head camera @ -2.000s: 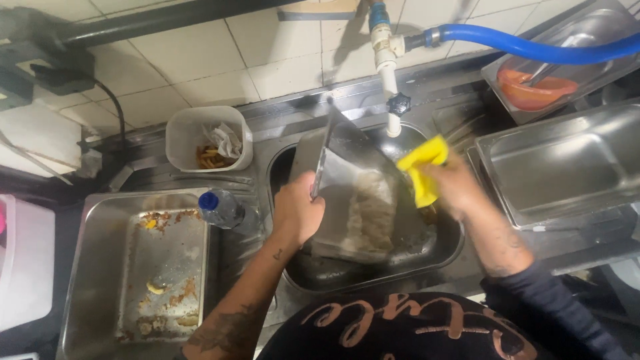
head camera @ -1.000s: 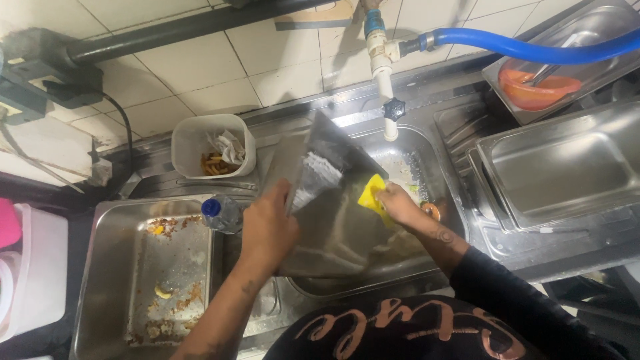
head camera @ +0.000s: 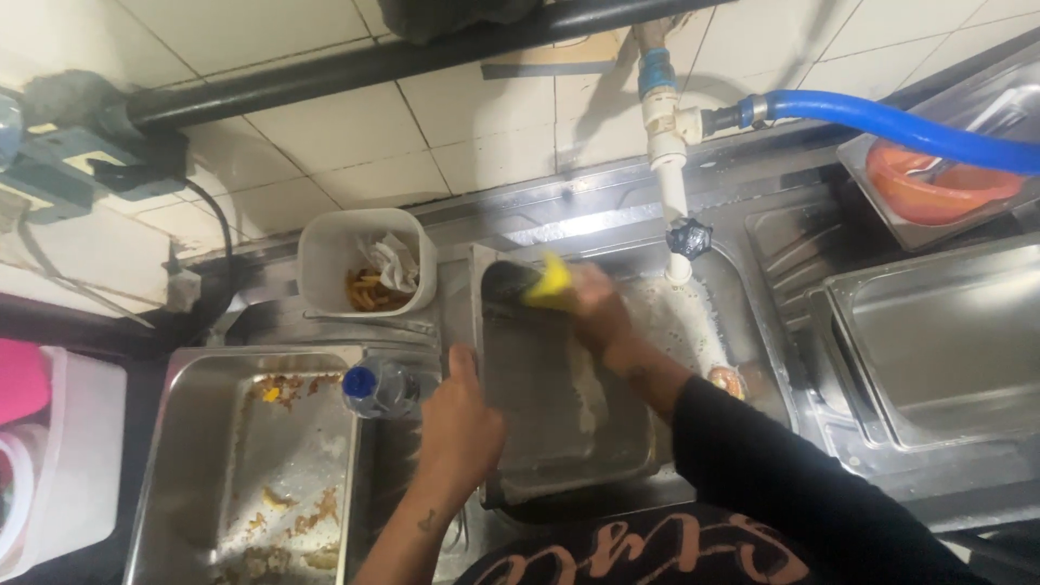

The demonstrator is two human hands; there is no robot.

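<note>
My left hand (head camera: 461, 431) grips the left rim of a deep stainless steel food pan (head camera: 569, 398), which lies over the left part of the sink basin (head camera: 768, 357). In my right hand (head camera: 600, 313) is a yellow cloth or sponge (head camera: 549, 282), pressed inside the pan near its far end; motion blurs both. A pale wet streak runs down the pan's inner surface. Just left of my left hand, a clear plastic bottle with a blue cap (head camera: 360, 381) lies by a second steel pan (head camera: 268, 455) holding food scraps.
A white plastic tub (head camera: 313, 268) with fries and paper stands behind the bottle. Above the sink are a white pipe tap (head camera: 670, 183) and a blue hose (head camera: 886, 122). Steel pans (head camera: 951, 341) and an orange bowl (head camera: 918, 203) sit right. A white container (head camera: 85, 463) stands far left.
The pan has gone from tilted up to lying lower, its inside facing up. My right hand with the yellow cloth or sponge has moved left to the pan's far end.
</note>
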